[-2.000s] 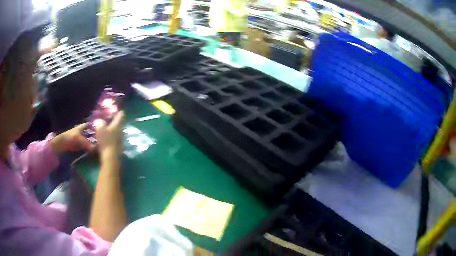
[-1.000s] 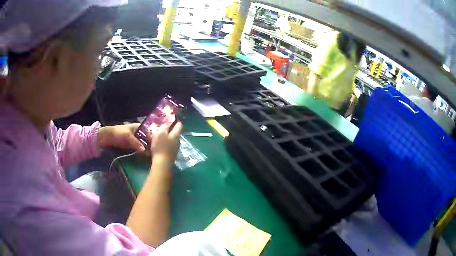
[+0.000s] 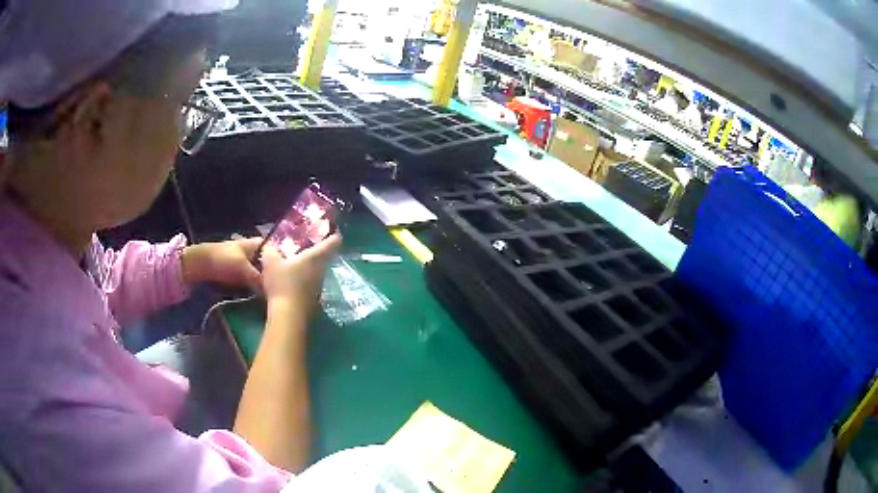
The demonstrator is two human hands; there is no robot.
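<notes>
Neither my left hand nor my right hand shows. A white, rounded, cloth-like shape (image 3: 361, 474) is cut off by the bottom edge; I cannot tell if it is a sleeve. A pale yellow paper note (image 3: 454, 451) lies flat on the green mat (image 3: 385, 361) beside it. A stack of black foam trays (image 3: 563, 332) stands right of the mat, its upper pockets mostly empty, with a small light bit in one pocket. A small clear plastic bag (image 3: 354, 292) lies crinkled on the mat, left of the stack.
At left, a person in pink (image 3: 87, 337) holds a bright-screened smartphone (image 3: 300, 223) in both hands, a cable near them. More foam trays (image 3: 424, 130) stand behind. A white pad (image 3: 395, 205) lies near them. A blue crate (image 3: 780, 308) stands upright at right. Yellow posts (image 3: 452, 53) rise behind.
The view has swung left since two seconds ago, then shifted slightly in the last second. The person in yellow at the back has moved right, behind the blue crate. The neighbour still holds the phone.
</notes>
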